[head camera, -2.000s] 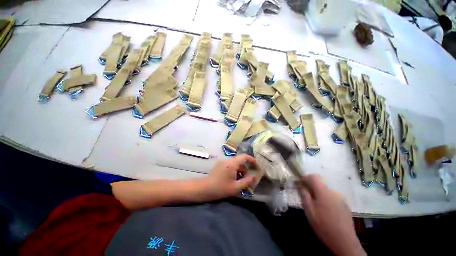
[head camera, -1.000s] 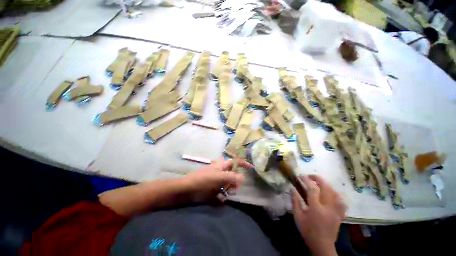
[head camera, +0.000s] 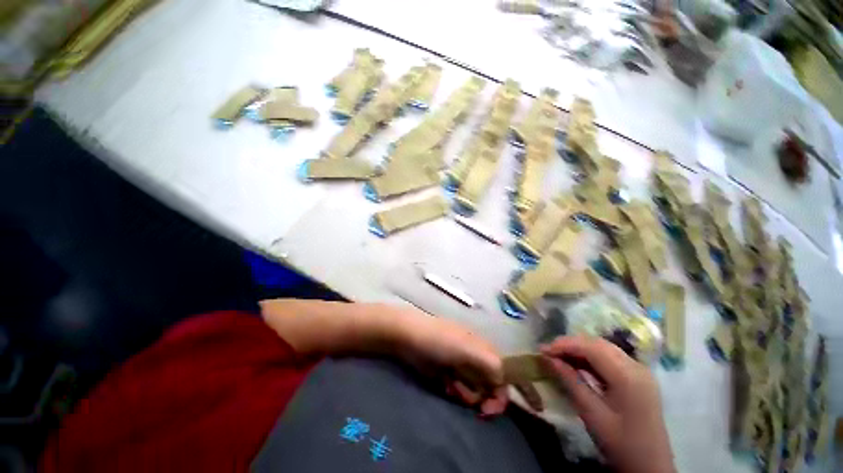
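My left hand (head camera: 467, 369) and my right hand (head camera: 615, 393) hold a khaki webbing tab (head camera: 527, 368) between them, near the table's front edge. Its metal ring is not clearly seen. The plastic-wrapped block (head camera: 615, 323) lies just beyond my right hand, partly covered by it. A dark shape by the block may be the hammer head (head camera: 552, 323); a brown handle-like piece shows below the tab. Many khaki tabs (head camera: 413, 214) with bluish metal rings lie in rows beyond my hands. A pale gauge strip (head camera: 449, 288) and a thin red-edged strip (head camera: 478, 231) lie between.
The white table (head camera: 185, 78) curves along its front edge at left. A blue bin (head camera: 282, 272) is below that edge. At the far right stand a white plastic container (head camera: 753, 83) and a dark-brown lump (head camera: 793, 157). White-grey strips (head camera: 596, 37) lie across the table.
My right hand has let go of the hammer and now holds the tab with my left hand. The view has swung left and tilted, so the tabs appear further right.
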